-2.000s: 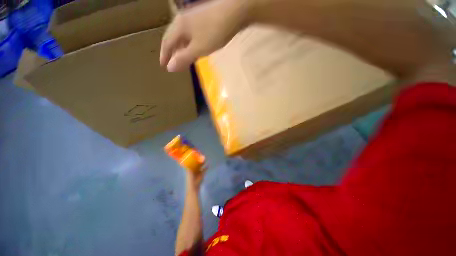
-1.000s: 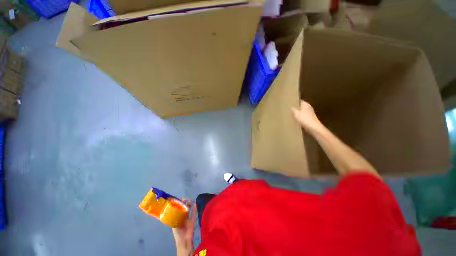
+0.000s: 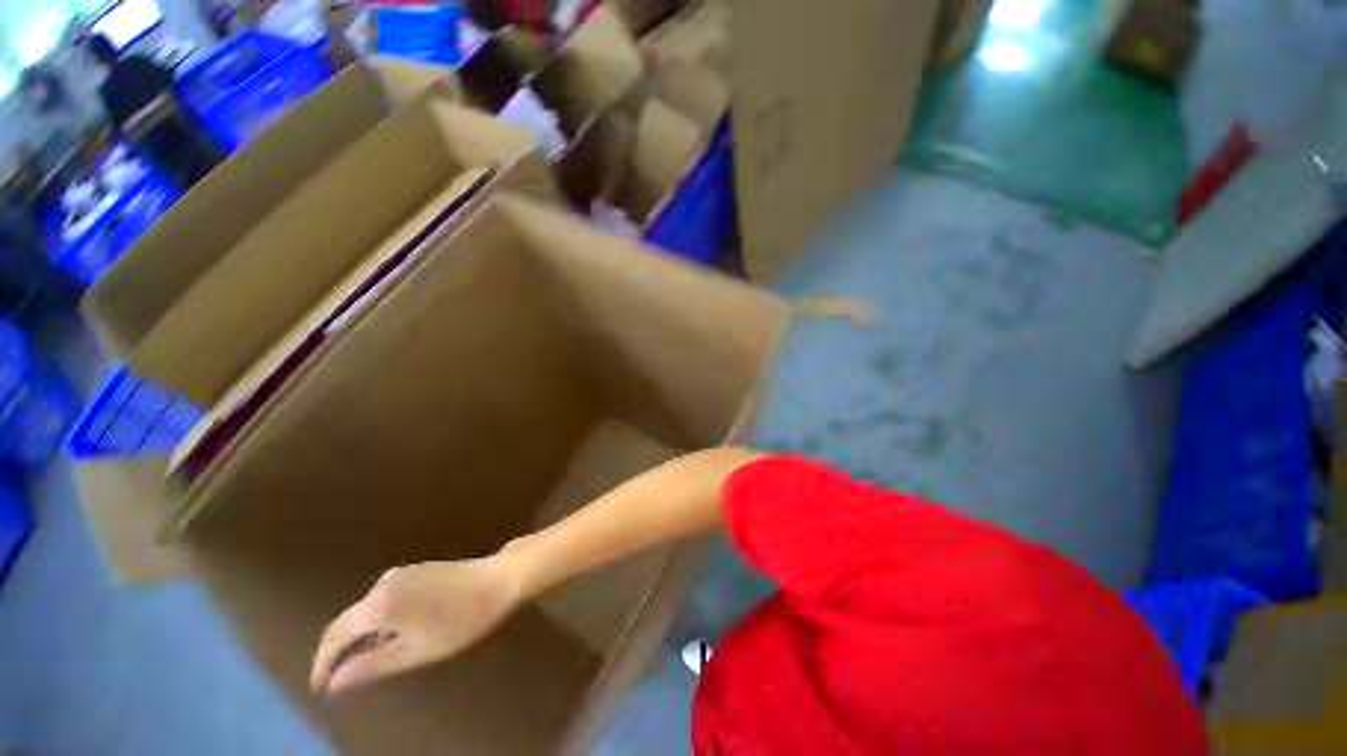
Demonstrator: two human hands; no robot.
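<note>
A large open brown carton stands in front of me, its inside facing me. My right hand reaches left across the carton's lower part, with the fingers curled. It overlaps the carton near its lower left edge. Blur hides whether the fingers touch or grip the cardboard. My left hand is not in view, and neither is the tape dispenser.
Another open carton stands directly behind it. Blue crates are at the upper left, and a tall carton stands at the top middle. More blue crates are at the right, beside the grey floor.
The view has swung right. The open carton has moved left, against the other carton. My right hand has left the carton's upright edge; my left hand and the orange tape dispenser have gone out of view.
</note>
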